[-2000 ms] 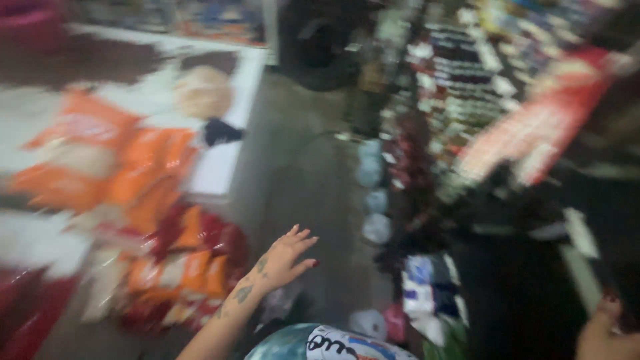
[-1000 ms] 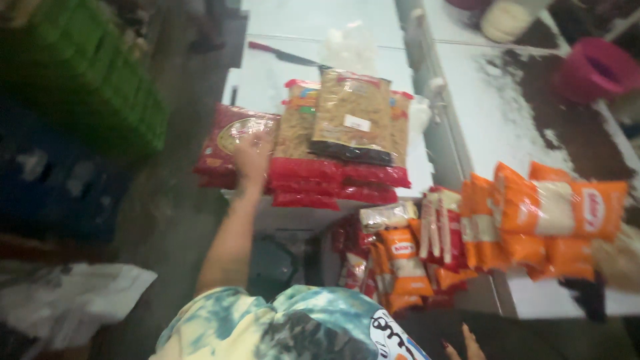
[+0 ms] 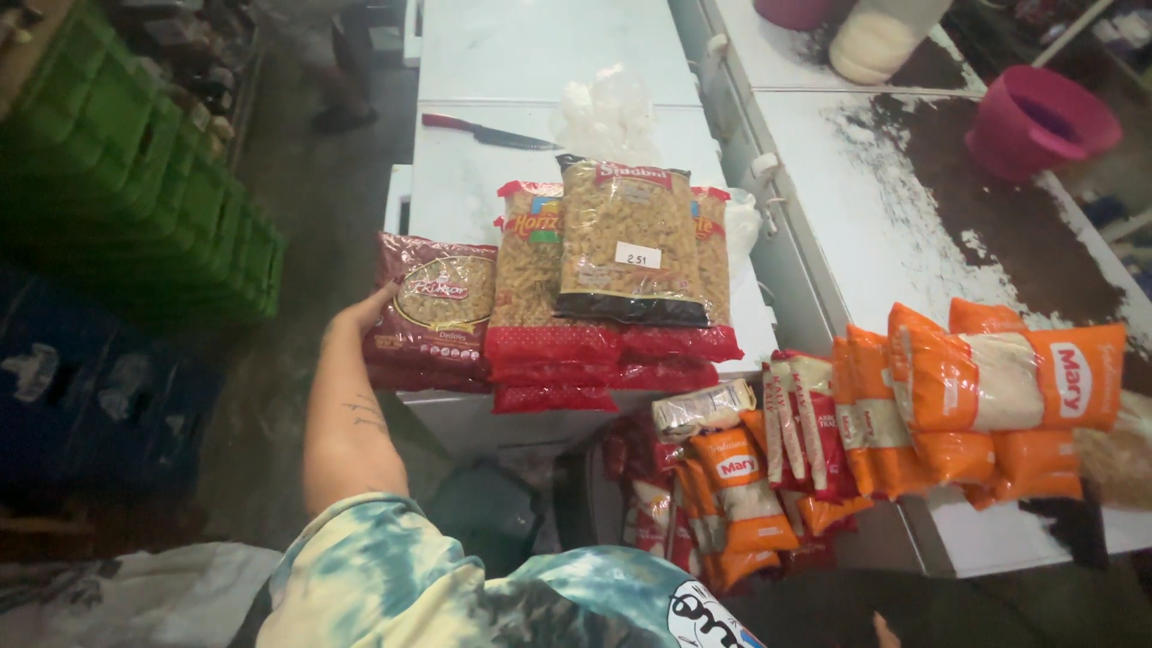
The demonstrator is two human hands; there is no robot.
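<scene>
My left hand (image 3: pixel 367 310) rests at the left edge of a maroon bag of pasta (image 3: pixel 438 301), its fingers mostly hidden; whether it grips the bag cannot be told. Beside that bag lie stacked pasta bags with red ends (image 3: pixel 526 288). On top of them is a clear pasta bag with a black lower band (image 3: pixel 630 243) and a white price sticker. Of my right hand (image 3: pixel 885 630) only a fingertip shows at the bottom edge, away from the goods. Behind the pasta, a knife with a red handle (image 3: pixel 490 132) lies near a crumpled clear plastic bag (image 3: pixel 607 117).
White freezer lids (image 3: pixel 558 54) bear the goods. Orange bags (image 3: pixel 1008 378) are piled at right, more bags (image 3: pixel 738 486) below the front edge. A pink tub (image 3: pixel 1035 126) stands back right. Green crates (image 3: pixel 135 171) line the left. A person's leg (image 3: pixel 346 72) shows at upper left.
The view has swung from an aisle to the pasta bags. My left hand, above the maroon bag one second ago, is now at its left edge. Less of my right hand shows.
</scene>
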